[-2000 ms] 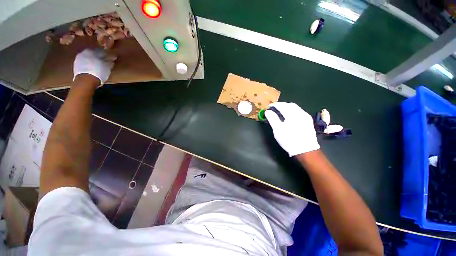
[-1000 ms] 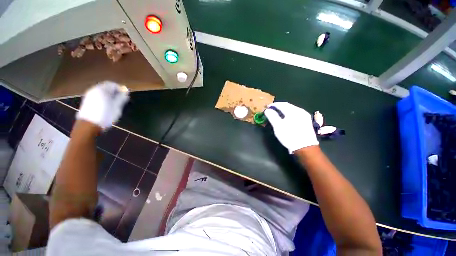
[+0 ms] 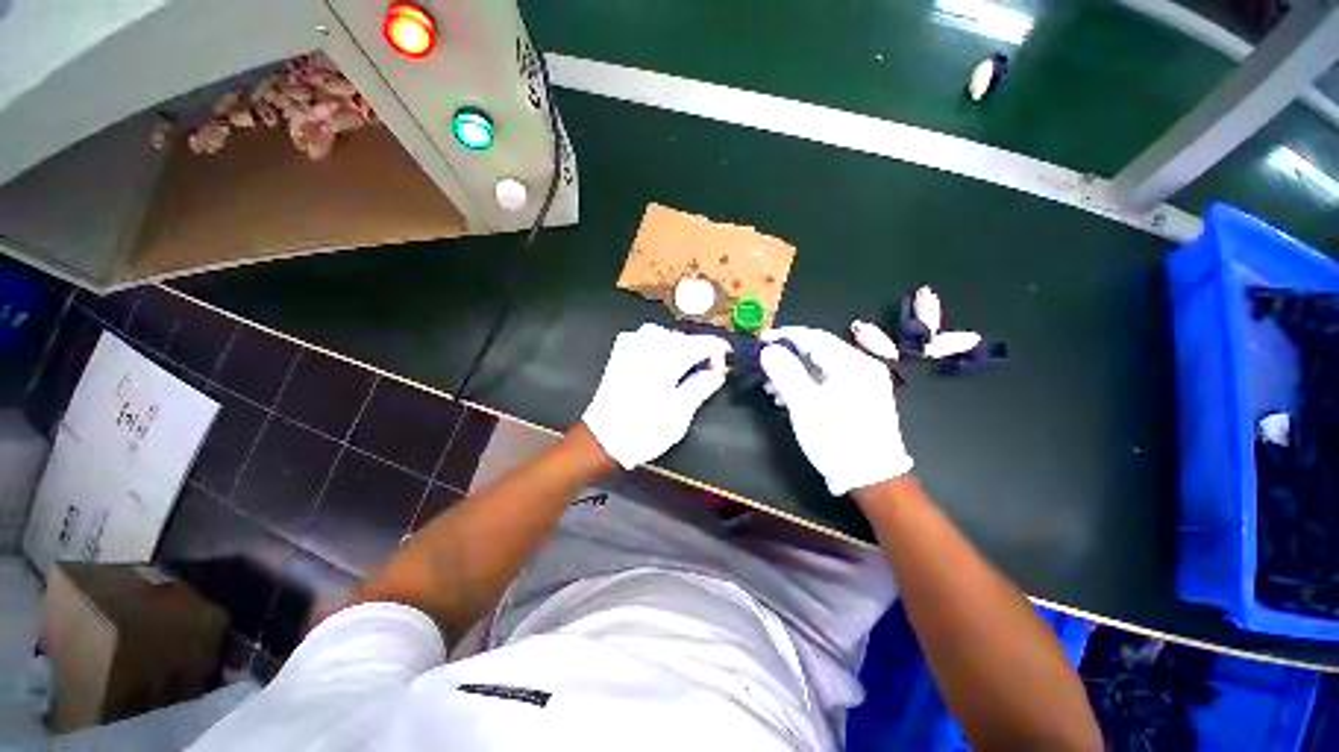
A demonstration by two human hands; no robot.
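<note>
My left hand, in a white glove, is just below the cardboard pad, its fingertips closed on a small flesh-coloured piece, mostly hidden. My right hand, also gloved, holds a black part between thumb and fingers. The two hands' fingertips nearly meet, with the pieces between them. The green pot and the white pot sit at the pad's lower edge, just above the hands. Several joined pieces, pale with black ends, lie in a cluster right of my right hand.
The heating box stands at upper left, flesh-coloured pieces inside, a black cable hanging across the bench. A blue bin of black parts is at right, more bins below. One joined piece lies on the green belt beyond the white rail.
My left hand has moved from the heating box rightward to meet my right hand. My right hand has moved the black part away from the green pot. Another joined piece now shows in the cluster.
</note>
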